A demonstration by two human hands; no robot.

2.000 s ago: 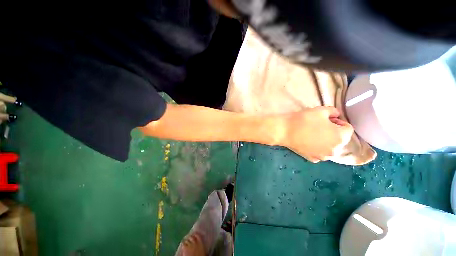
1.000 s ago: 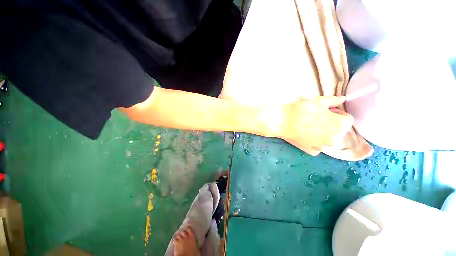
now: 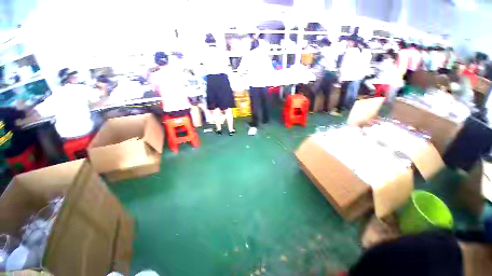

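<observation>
Neither of my hands is in view. Nearest in front of me on the left is a large open carton with clear and white pieces inside, blurred. At the bottom edge, two small white rounded tops are cut off. On the right, another open carton is filled to the top with clear, overexposed pieces. A dark rounded shape, possibly a person's head, covers the bottom right.
An open carton stands at the left. A bright green bin stands at the right. Red stools and several workers line a long bench behind. Green floor lies between the cartons.
The view has swung from the close bench, with an arm, a hand and a beige cloth beside white pieces, to the wide hall. That hand and the cloth are out of view.
</observation>
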